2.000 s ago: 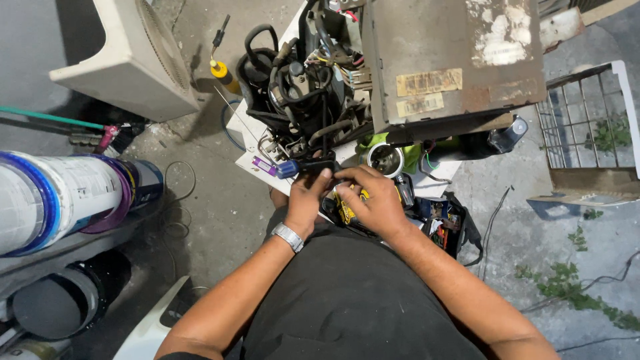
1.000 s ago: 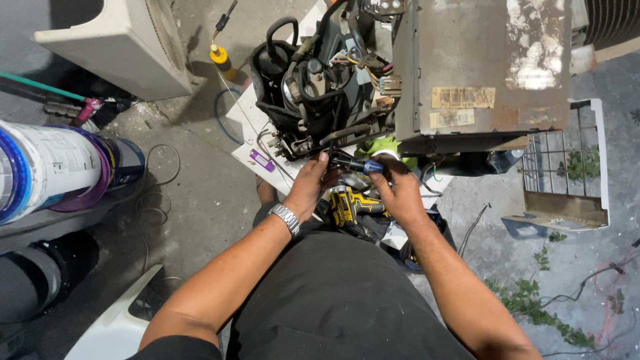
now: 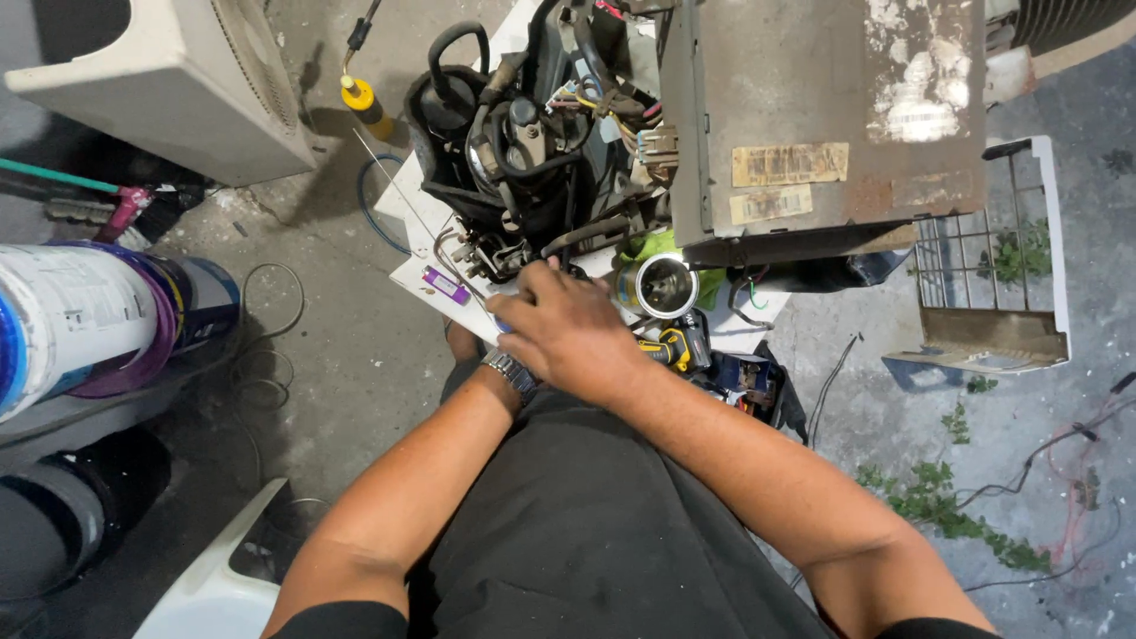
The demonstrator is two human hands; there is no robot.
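My right hand (image 3: pixel 572 333) lies across my left hand (image 3: pixel 525 357) at the front edge of a white board (image 3: pixel 410 277), just below the copper tube ends of an air-conditioner compressor assembly (image 3: pixel 524 142). The right hand hides most of the left, which wears a metal-band watch on its wrist. A sliver of a blue handle (image 3: pixel 502 326) shows beside the right fingertips; which hand grips it cannot be seen. A purple lighter (image 3: pixel 445 285) lies left of the hands. To their right are an open can of small parts (image 3: pixel 667 286) and a yellow and black power tool (image 3: pixel 682 344).
A large rusty metal housing (image 3: pixel 799 115) stands at the upper right. A yellow torch cylinder (image 3: pixel 366 105), a white plastic casing (image 3: pixel 177 89) and paint buckets (image 3: pixel 80 328) are at the left. A white grille frame (image 3: pixel 994 342) lies on the floor at the right, near loose cables (image 3: pixel 1021 479).
One second ago my right hand was at the blue handle, right of my left hand. It has moved left and now covers the left hand. The handle has become mostly hidden.
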